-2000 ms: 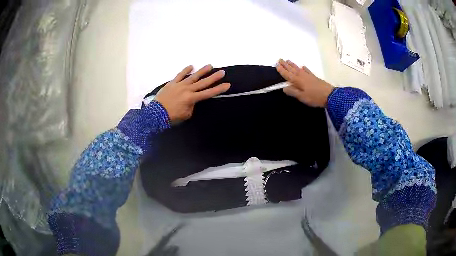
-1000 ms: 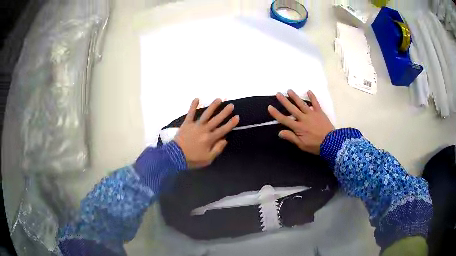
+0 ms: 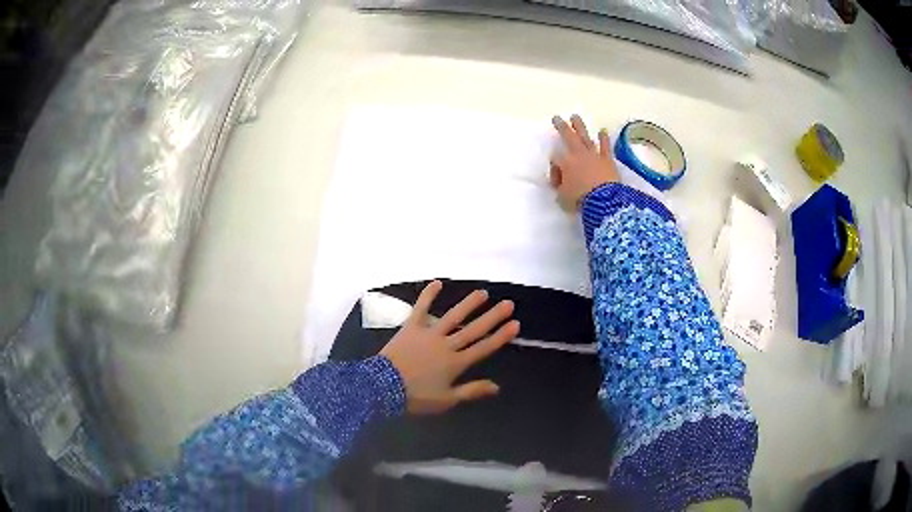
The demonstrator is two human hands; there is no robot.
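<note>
A black bag (image 3: 540, 400) lies flat on white tissue paper (image 3: 440, 190), with a thin white strip across it and a white serrated wrap (image 3: 527, 490) near the bottom edge, partly cut off. My left hand (image 3: 450, 350) rests flat on the bag's upper left with fingers spread and holds nothing. My right hand (image 3: 580, 160) is at the far right corner of the tissue, beside a blue tape roll (image 3: 650, 155). Its fingers are bent at the tissue; whether they pinch it is not clear.
A polybag stack (image 3: 140, 170) lies at left. At right are a label stack (image 3: 750, 270), a blue tape dispenser (image 3: 825, 260), a yellow tape roll (image 3: 820, 152) and white rolls (image 3: 888, 300). More clear-plastic packs lie along the far edge. Another black item (image 3: 850, 490) shows at lower right.
My right hand has left the bag and reached forward to the tissue's far right corner. My left hand stays on the bag. The view has shifted, showing more of the table's far side.
</note>
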